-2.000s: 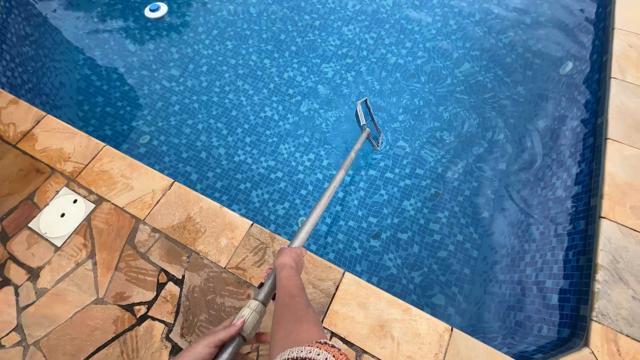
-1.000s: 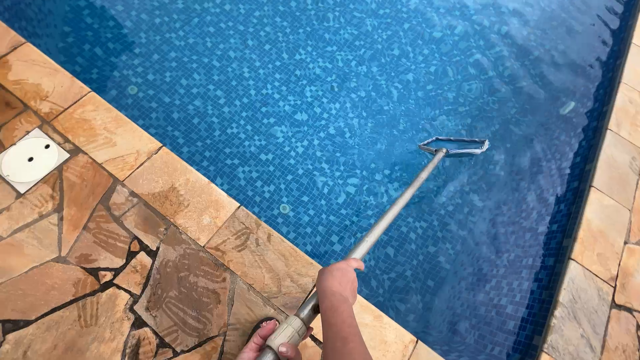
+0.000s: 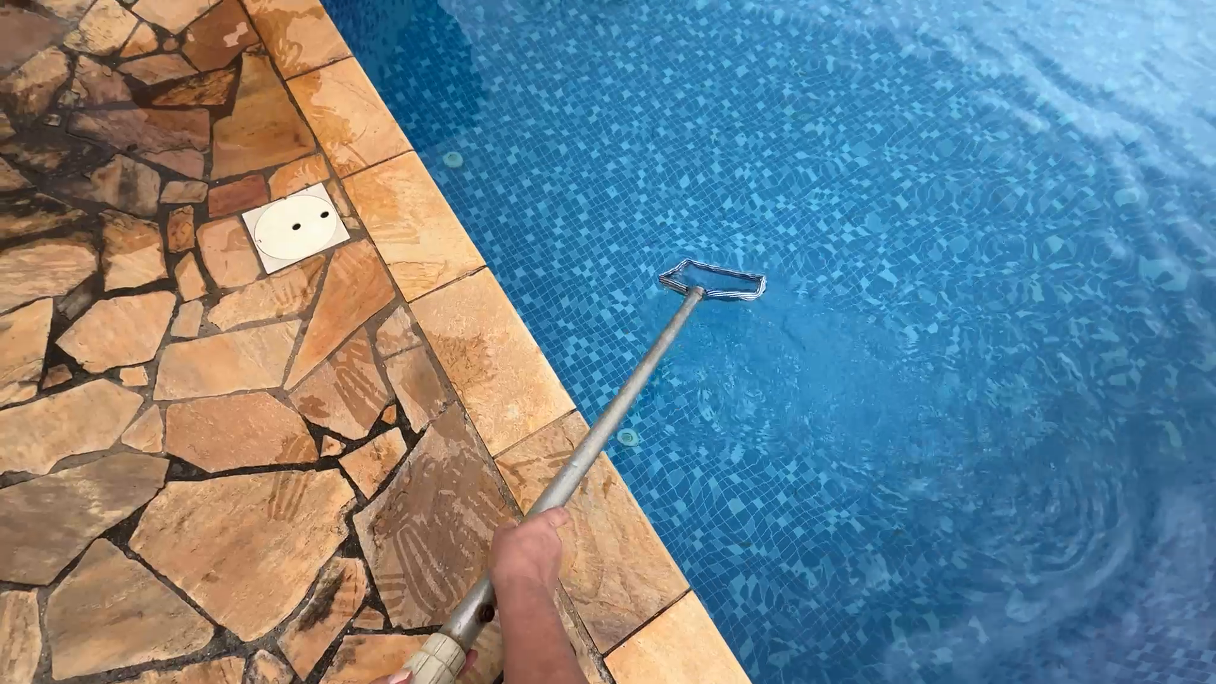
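My right hand (image 3: 528, 551) is closed around the metal pole (image 3: 613, 413) of a pool skimmer net, above the stone edge of the pool. Lower down, at the bottom of the view, my left hand (image 3: 465, 665) grips the pole near its pale collar (image 3: 437, 659); most of that hand is cut off or hidden. The pole slants out over the pool water (image 3: 836, 380). At its far end the skimmer's flat frame (image 3: 714, 279), with a striped rim, lies at the water surface, with ripples to its right.
Light stone coping slabs (image 3: 489, 356) line the pool edge beside irregular stone paving (image 3: 247, 532). A white square cover with a round lid (image 3: 296, 228) is set in the paving. Small round fittings (image 3: 628, 437) show on the pool's tiled surface below the water.
The skimmer head has swept left through the water, leaving ripples behind it. Both hands have stayed on the pole. The view has turned left, showing more paving.
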